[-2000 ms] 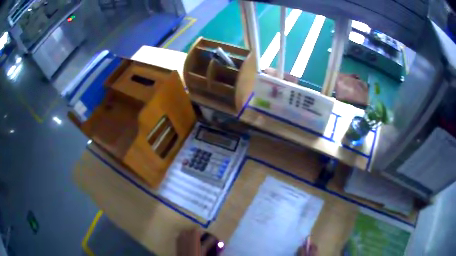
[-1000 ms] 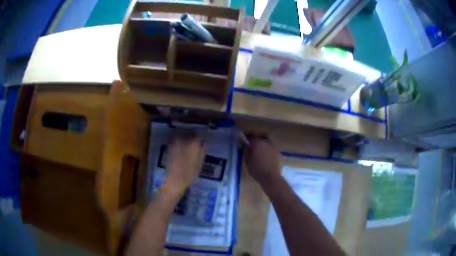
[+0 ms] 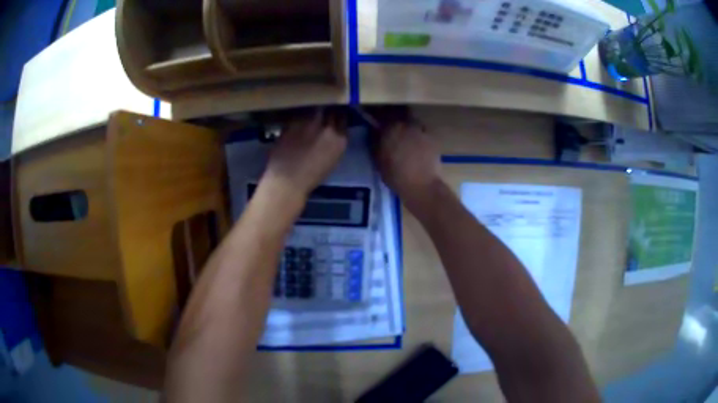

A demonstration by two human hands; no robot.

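Observation:
A stack of white printed sheets lies on the wooden desk with a grey-white calculator on it. My left hand is at the top edge of the stack, above the calculator; its fingertips are in shadow under the shelf edge. My right hand is beside it at the stack's top right corner, with a thin pen-like thing at its fingers. What the fingertips touch is blurred. A printed white sheet lies to the right, partly under my right forearm.
A wooden file box stands at left. A shelf above holds a wooden organizer, a printed sign and a plant in a glass. A black slab, perhaps a phone, lies at the near edge. A green printed sheet is at right.
My view has moved closer over the desk. My left hand has moved up from over the calculator to the top of the stack, near my right hand. The black slab now shows.

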